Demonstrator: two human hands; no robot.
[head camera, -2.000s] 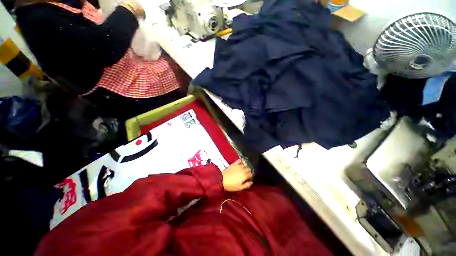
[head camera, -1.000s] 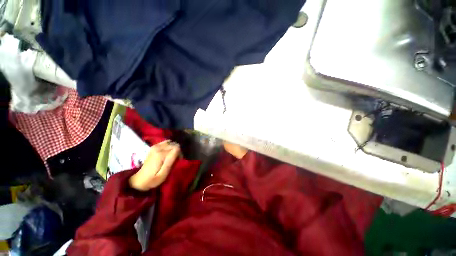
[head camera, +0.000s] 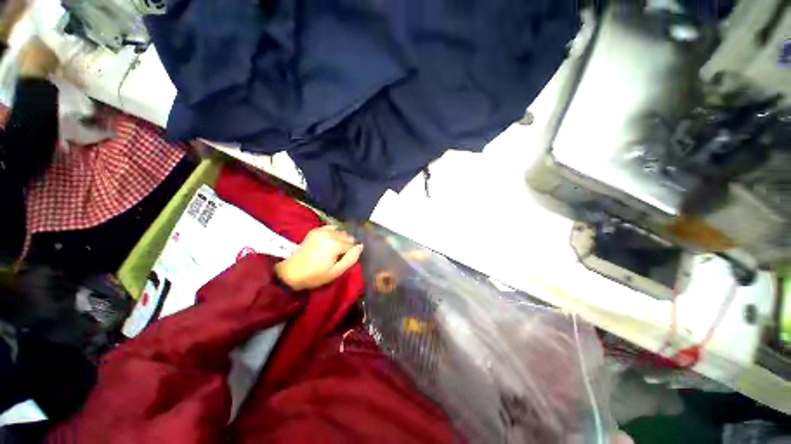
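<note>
My left hand (head camera: 318, 258) is in front of my lap, with its fingers curled at the upper left corner of a clear plastic bag (head camera: 520, 355). The bag spreads over my lap and along the table edge; dark spools or cones with orange-yellow spots show through it. A small skin-coloured patch at the bottom edge, right of the bag, looks like part of my right hand (head camera: 621, 437); its fingers are hidden. A heap of navy cloth (head camera: 347, 78) lies on the white table (head camera: 486, 208) and hangs over its front edge.
An overlock machine (head camera: 616, 121) stands at the right, with red thread (head camera: 685, 355) by its front. A yellow-green crate (head camera: 160, 234) with red cloth and a white printed sack (head camera: 221, 238) is at the left. Another person's arm and red-checked apron (head camera: 95, 178) are at the far left.
The view has swung right and down from the fan and far table. The clear plastic bag has come into view over my lap. My right hand has left the table edge where it showed before.
</note>
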